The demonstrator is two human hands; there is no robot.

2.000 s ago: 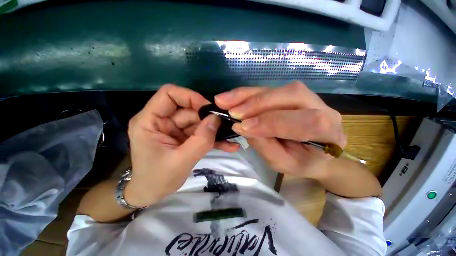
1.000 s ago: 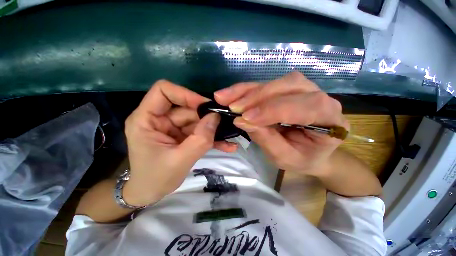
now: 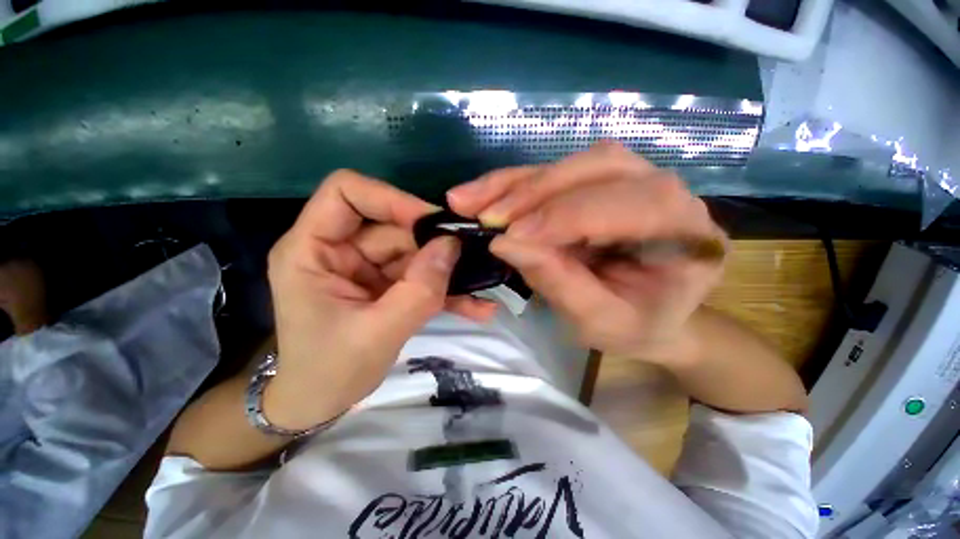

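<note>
My left hand (image 3: 363, 290) grips the left side of a small black housing (image 3: 479, 268) between thumb and fingers, above my lap. My right hand (image 3: 611, 247) is at the housing's right side, with its fingertips close against it. It holds a pen-like tool (image 3: 690, 250), whose rear part shows blurred behind the fingers. The tool's tip is hidden or too small to tell. A bright strip shows along the housing's upper edge. The silvery perforated sheet (image 3: 621, 132) lies flat on the green surface (image 3: 242, 105) beyond my hands.
A white foam tray (image 3: 726, 23) is at the top right, with clear crinkled film (image 3: 842, 132) beside it. A wood-coloured board (image 3: 768, 300) and a white machine (image 3: 895, 368) are at right. Greyish-blue cloth or film (image 3: 116, 379) and part of another person's arm (image 3: 23, 293) are at left.
The tool's rear end has shifted and is now blurred, and my right hand has risen slightly and blurred. My left hand keeps its grip. Part of another person's arm has appeared at left.
</note>
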